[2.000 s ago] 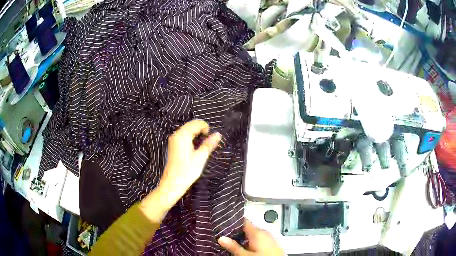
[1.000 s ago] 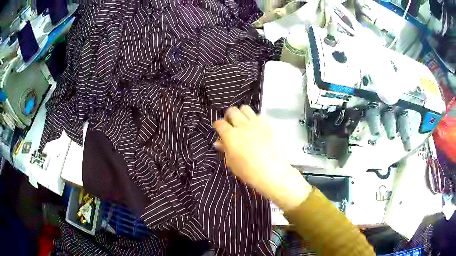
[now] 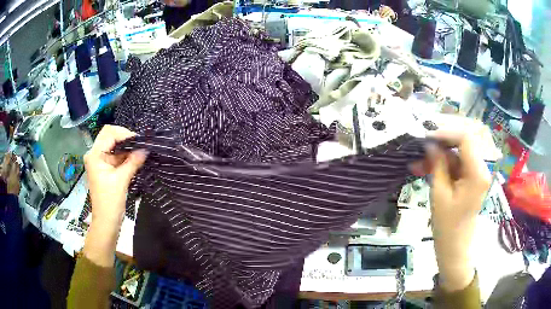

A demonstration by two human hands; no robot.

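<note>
A dark garment piece with thin white stripes (image 3: 272, 211) hangs stretched between my two hands, its top edge sagging in the middle. My left hand (image 3: 115, 166) pinches one end of that edge at the left. My right hand (image 3: 456, 163) pinches the other end at the right and is slightly blurred. A big heap of the same striped cloth (image 3: 223, 90) lies behind the piece. The white overlock machine (image 3: 383, 117) stands behind at the right. The piece and my right hand hide most of it, including the needle area.
A metal-framed recess (image 3: 380, 258) is near the table's front edge. Dark red-handled scissors (image 3: 510, 234) and a red plastic bag (image 3: 528, 192) are at the right. Dark thread cones (image 3: 77, 96) stand at back left and right. A blue basket (image 3: 175, 293) is low at the left.
The view has tilted up. A striped piece is now lifted off the table and spread between both hands. My left hand, not visible a second ago, is back in view at the left.
</note>
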